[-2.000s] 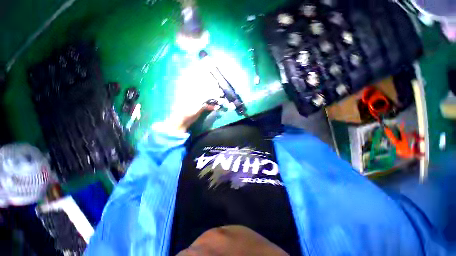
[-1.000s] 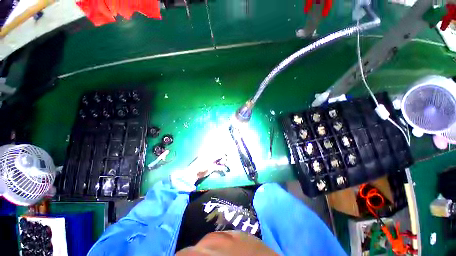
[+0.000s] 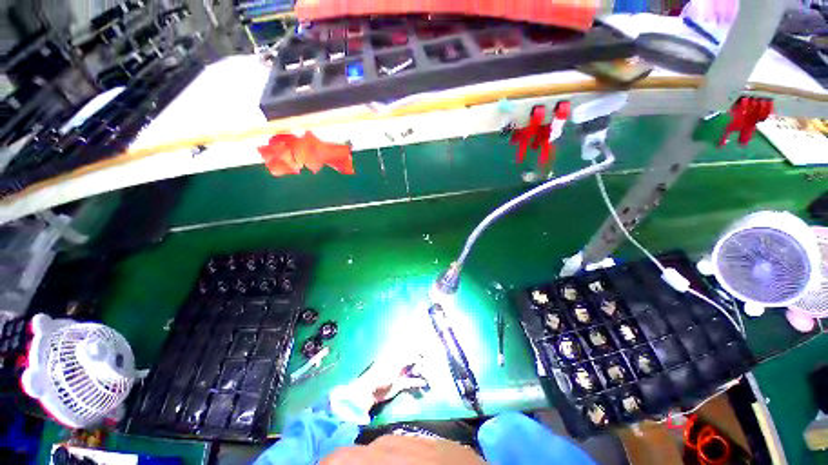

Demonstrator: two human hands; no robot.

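My left hand (image 3: 389, 381) is at the near edge of the bench, partly washed out by the lamp's glare. Small dark patches show at its fingertips (image 3: 413, 372); I cannot tell whether it holds a part. The black pen-shaped power tool (image 3: 453, 352) lies on the green bench to the right of this hand, under the lamp, its narrow end towards me. My right hand is not in view; only the blue right sleeve (image 3: 528, 442) shows at the bottom edge. Several round black parts (image 3: 327, 330) lie loose left of the glare, beside a short pale tool (image 3: 311, 362).
The left blister tray (image 3: 222, 350) has round dark parts in its far rows. The right blister tray (image 3: 676, 341) holds pale-centred parts. The gooseneck lamp (image 3: 490, 218) arches over the bench. A slim dark stick (image 3: 500, 338) lies right of the glare. White fans (image 3: 86, 372) stand at both sides.
The view has tilted up, so the bench things sit lower and the back shelf now shows. My left hand stays near the bench edge, and the power tool lies in about the same place.
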